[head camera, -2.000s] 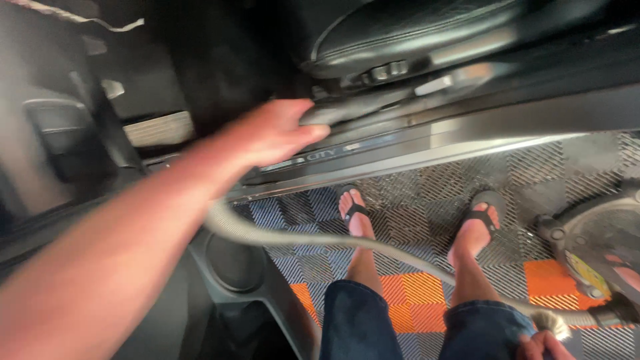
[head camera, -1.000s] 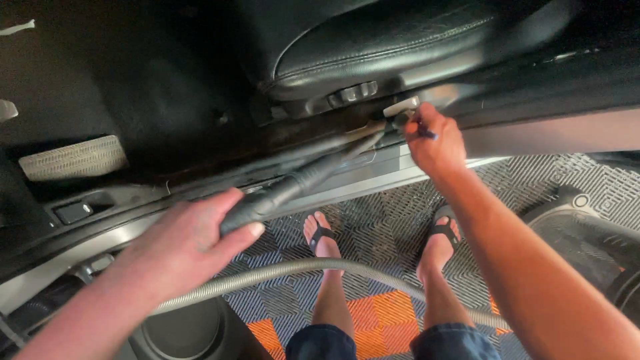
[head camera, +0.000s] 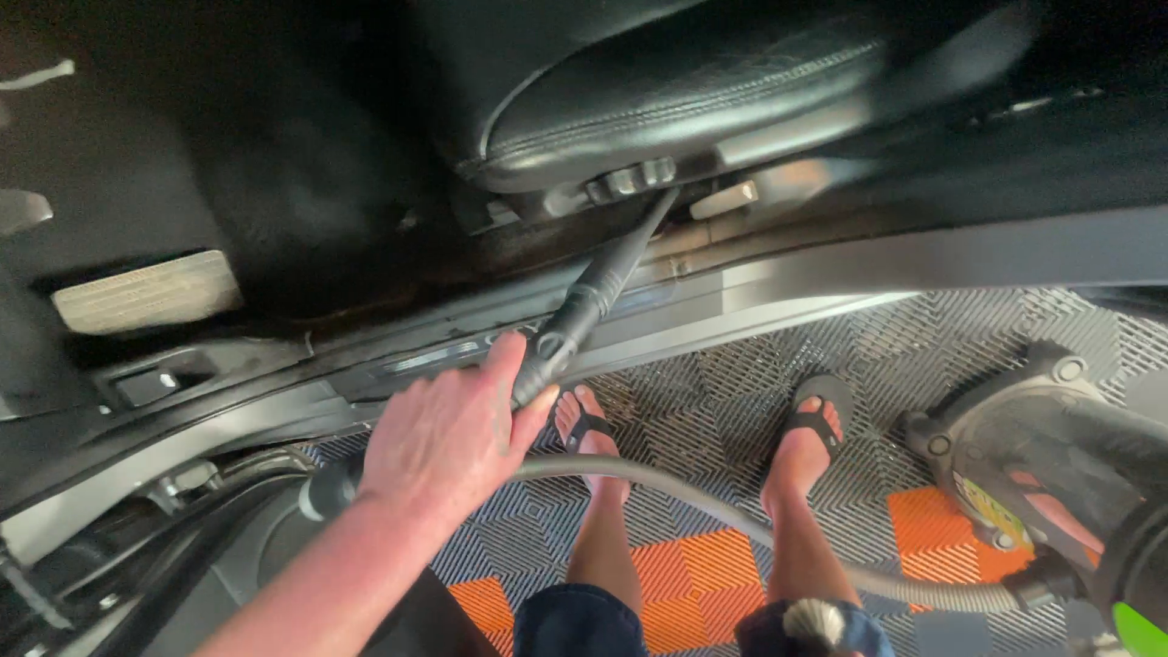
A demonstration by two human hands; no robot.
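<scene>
My left hand [head camera: 447, 429] grips the dark plastic handle of a vacuum wand [head camera: 589, 297]. The wand's narrow crevice nozzle reaches between the side of the black leather car seat [head camera: 675, 119] and the door sill [head camera: 766, 292], just under the seat's adjustment switches [head camera: 634, 178]. At the bottom edge, over the right thigh, the pale bristles of a round brush [head camera: 815, 620] show. Only a sliver of my right hand [head camera: 850, 651] is visible at its base; the brush handle is out of view. A ribbed grey hose [head camera: 675, 493] passes beneath my left forearm.
A vacuum canister [head camera: 1040, 456] stands at the right, with the hose joined to it. My sandalled feet are on grey and orange floor tiles [head camera: 698, 584]. The open car door [head camera: 274, 538] is at lower left. A metal pedal [head camera: 151, 292] lies in the footwell.
My right hand has left the seat edge and dropped to the bottom of the view. My left hand still holds the wand, which now slants more steeply up to the seat's side.
</scene>
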